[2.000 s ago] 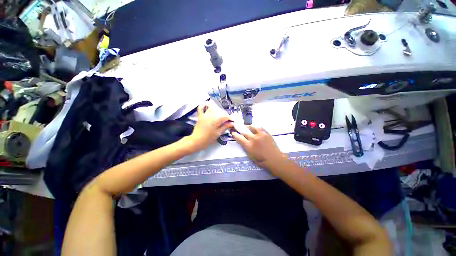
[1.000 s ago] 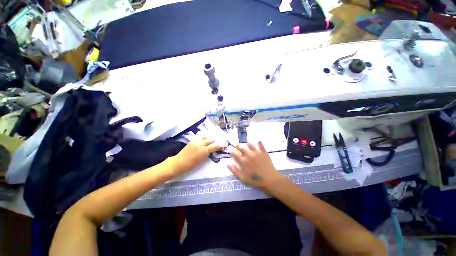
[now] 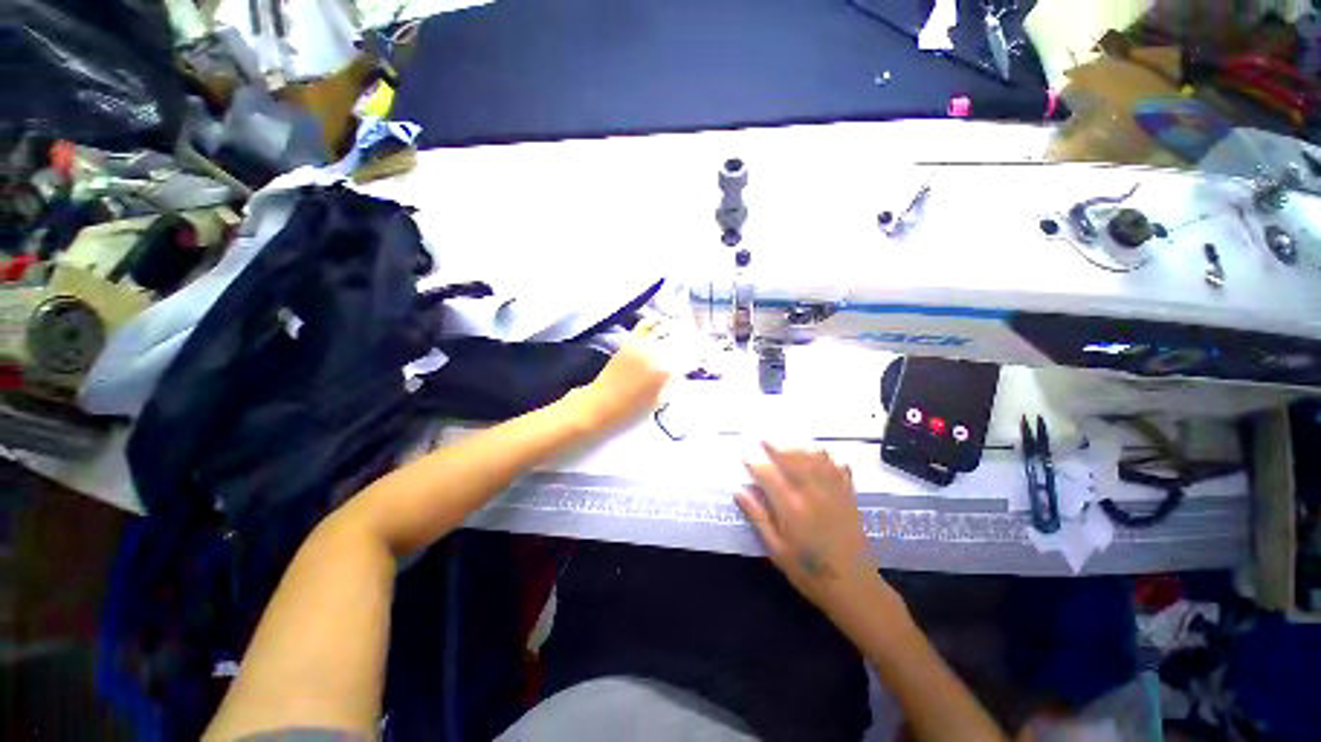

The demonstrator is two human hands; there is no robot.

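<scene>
The garment lies bunched left of the needle, its dark side (image 3: pixel 290 377) in a heap and its light side (image 3: pixel 558 307) running to the presser foot (image 3: pixel 742 326). My left hand (image 3: pixel 633 380) is on the garment's edge just left of the presser foot, fingers closed on the cloth; glare blurs the fingertips. My right hand (image 3: pixel 808 510) lies on the table's front part, right of and below the needle, fingers apart and empty. The white sewing machine (image 3: pixel 927 283) reaches in from the right.
A smartphone (image 3: pixel 949 413) lies under the machine arm. Right of it are snips (image 3: pixel 1040 476) on a white scrap (image 3: pixel 1075 525) and black-handled scissors (image 3: pixel 1145 507). Ruler tape (image 3: pixel 927 529) follows the front edge. A navy panel (image 3: pixel 695 65) lies behind, a second machine (image 3: pixel 73 331) far left.
My right hand has left the needle area, moving down and right. My left hand has moved up, closer beside the presser foot. The camera view has also shifted.
</scene>
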